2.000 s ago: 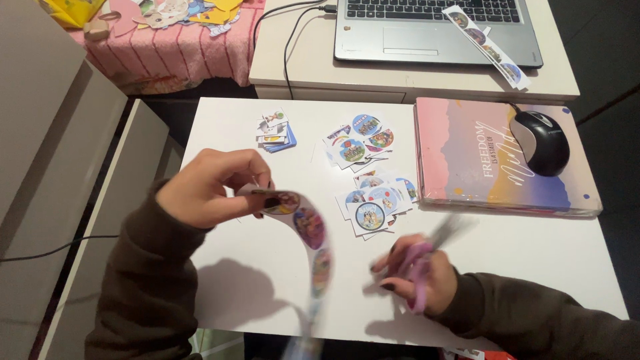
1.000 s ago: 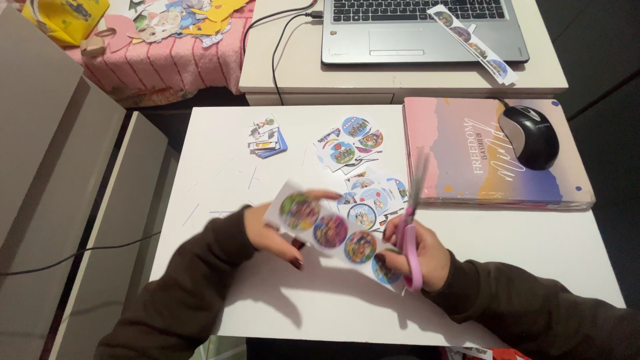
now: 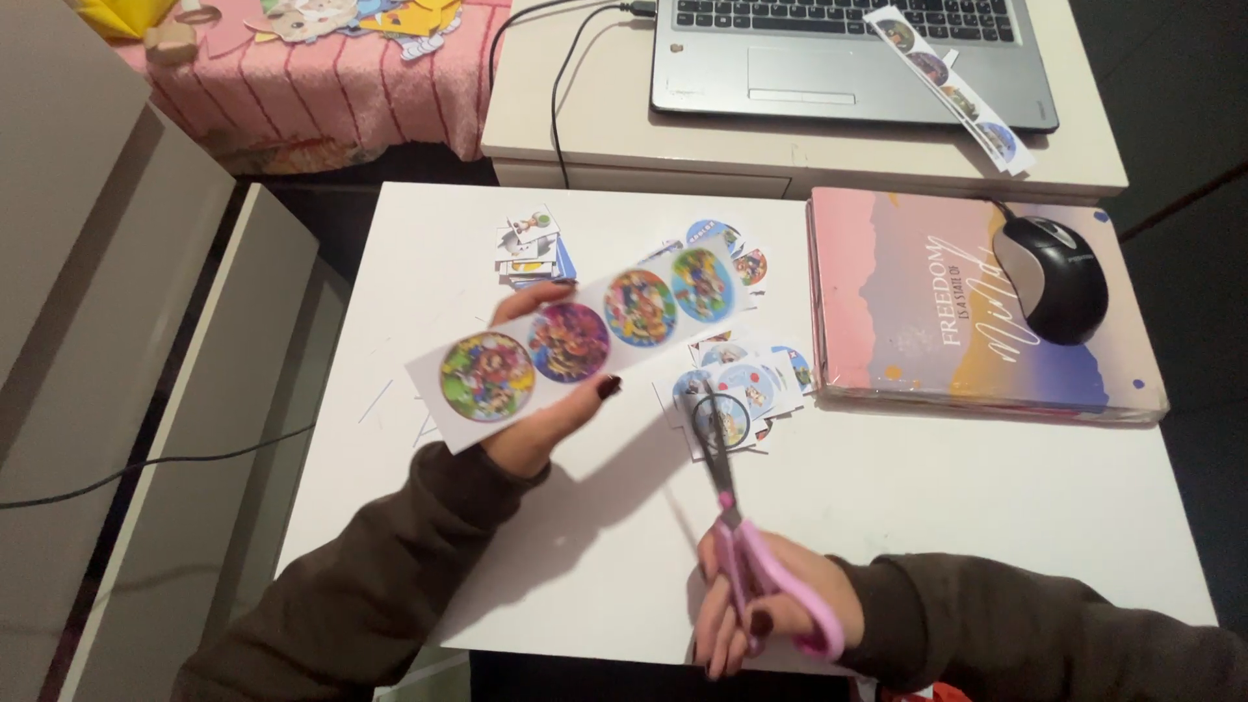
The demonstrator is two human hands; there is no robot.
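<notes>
My left hand [image 3: 546,419] grips a paper strip [image 3: 621,363] printed with several round colourful pictures, thumb in front and fingers behind it. The strip tilts up to the right above the white table [image 3: 604,575]. In my right hand [image 3: 770,604] are pink-handled scissors [image 3: 726,507], their blades nearly together and pointing away from me, over a pile of cut round-picture pieces [image 3: 746,390]. A second pile [image 3: 751,265] lies partly behind the strip. Small cut pictures [image 3: 531,249] are stacked beyond my left fingertips.
A black computer mouse [image 3: 1053,278] rests on a pastel notebook [image 3: 892,292] at the right. Behind, a laptop [image 3: 799,73] carries another printed strip [image 3: 946,90]. At the far left, paper cutouts [image 3: 361,19] lie on a pink cloth [image 3: 429,107]. A dark cable [image 3: 166,466] runs at left.
The strip, hanging and curled two seconds ago, is now held out flat by my left hand. My right hand was at the strip's right end one second ago and has moved nearer me, away from it.
</notes>
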